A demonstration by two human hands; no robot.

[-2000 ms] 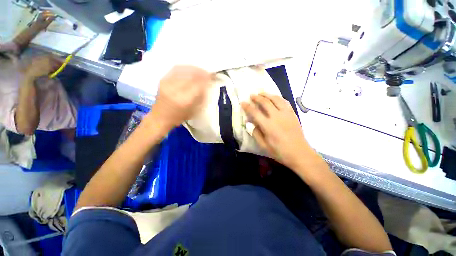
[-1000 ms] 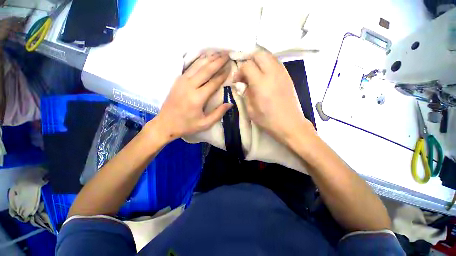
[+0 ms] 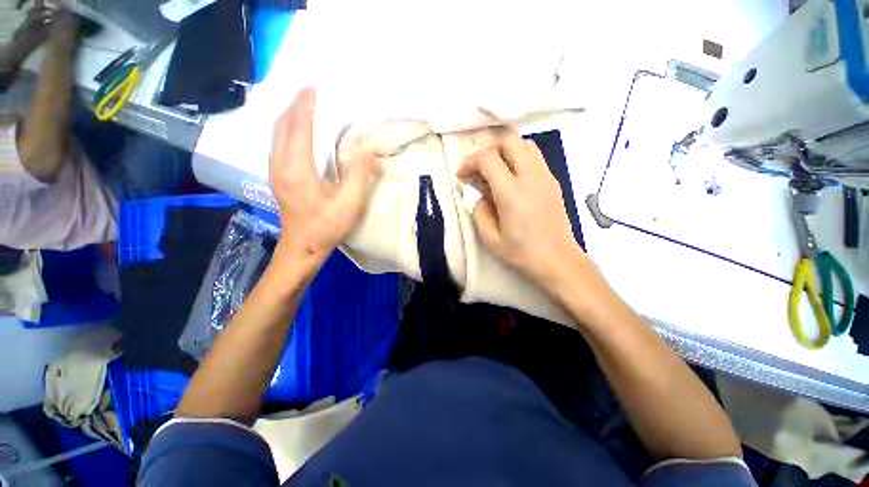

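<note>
The cream fabric panel (image 3: 386,233) lies bunched at the table's front edge and hangs over it. A black strip (image 3: 432,228) runs down its middle. My left hand (image 3: 319,185) is at the panel's left side, fingers spread and pointing up, thumb by the cloth. My right hand (image 3: 524,204) is on the panel right of the strip, with thumb and fingertips bent together on the cloth. A black fabric piece (image 3: 562,176) shows behind my right hand, partly hidden.
The sewing machine (image 3: 791,105) stands at the right. Scissors (image 3: 821,285) lie near the front edge. A blue crate (image 3: 329,323) with bagged black parts (image 3: 227,285) is at lower left. Another person's arm (image 3: 48,114) and more scissors (image 3: 117,92) are at far left.
My left hand has moved left off the middle of the panel and its fingers have spread. My right hand has stayed on the cloth. The camera view has shifted slightly.
</note>
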